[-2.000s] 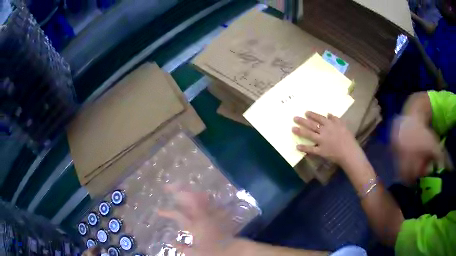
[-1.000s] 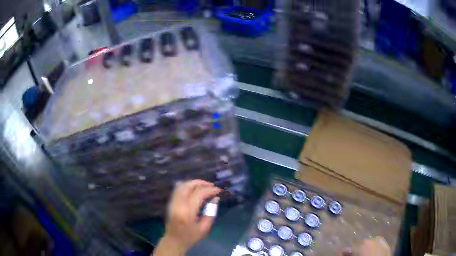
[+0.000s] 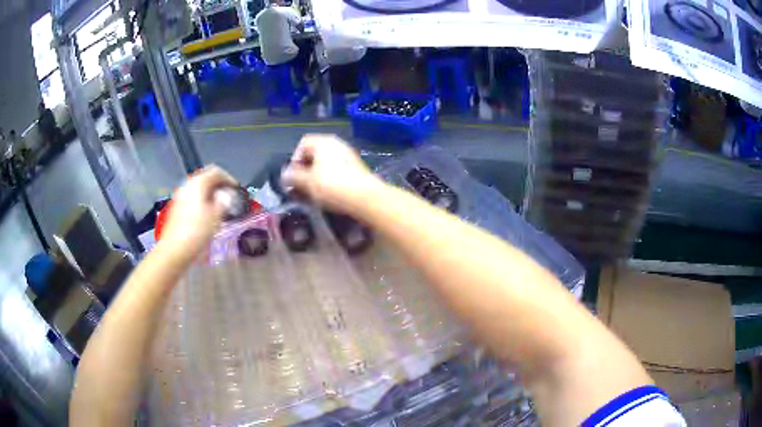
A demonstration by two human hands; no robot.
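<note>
Both my hands reach over the top of the tall tray stack (image 3: 276,321), covered by a glossy clear plastic tray with cardboard under it. My left hand (image 3: 199,208) is at the far left part, its fingers closed around a silvery round component (image 3: 231,201). My right hand (image 3: 327,173) is a little to the right; its fingers pinch a small dark and pale piece (image 3: 287,178), blurred, seemingly another round component. Dark round components (image 3: 297,230) sit in a row along the far edge, just below my hands. More dark round parts (image 3: 433,188) stand close together at the far right.
A red object (image 3: 163,218) lies at the far left edge. A second tray stack (image 3: 585,158) stands back right. Brown cardboard sheets (image 3: 668,321) lie at the right. A blue bin of parts (image 3: 394,117) is on the floor beyond. Printed sheets hang at the top. A person sits far back.
The view has swung onto the left stack. My left hand has moved from its near side to the far edge, and my right hand has joined it from the tray at right, now out of view.
</note>
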